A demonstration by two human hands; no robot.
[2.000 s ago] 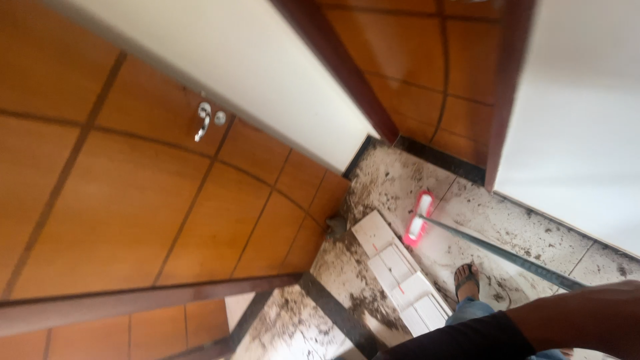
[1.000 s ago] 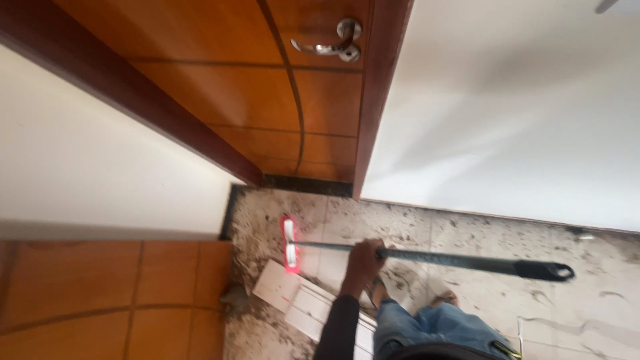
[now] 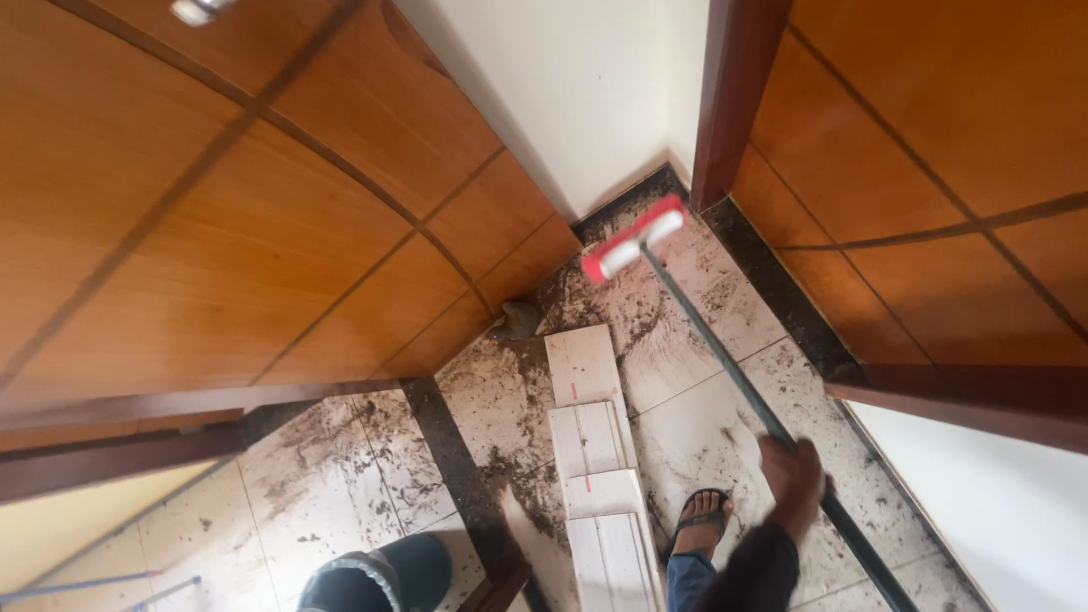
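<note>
My left hand (image 3: 795,476), in a dark sleeve, is closed around the dark green handle (image 3: 722,357) of a push broom or floor brush. Its white head (image 3: 642,242) with red bristles, slightly blurred, is over the dirty tiled floor near the wall corner. The handle runs past the hand and out of view at the lower right. My right hand is out of view. Left of the handle lies a row of overlapping white boards or tiles (image 3: 595,459), some with red marks. A sandalled foot (image 3: 701,518) stands between the boards and the forearm.
Wooden doors stand at left (image 3: 340,255) and right (image 3: 935,170). A grey cloth-like lump (image 3: 517,321) lies by the left door's bottom edge. Dark dirt is scattered over the tiles (image 3: 331,476). A dark green bucket (image 3: 421,569) is at lower left, near blue rods (image 3: 85,586).
The brush head has moved from beside the end of the boards towards the wall corner. The left hand keeps its hold on the handle. The view has turned, bringing the bucket in.
</note>
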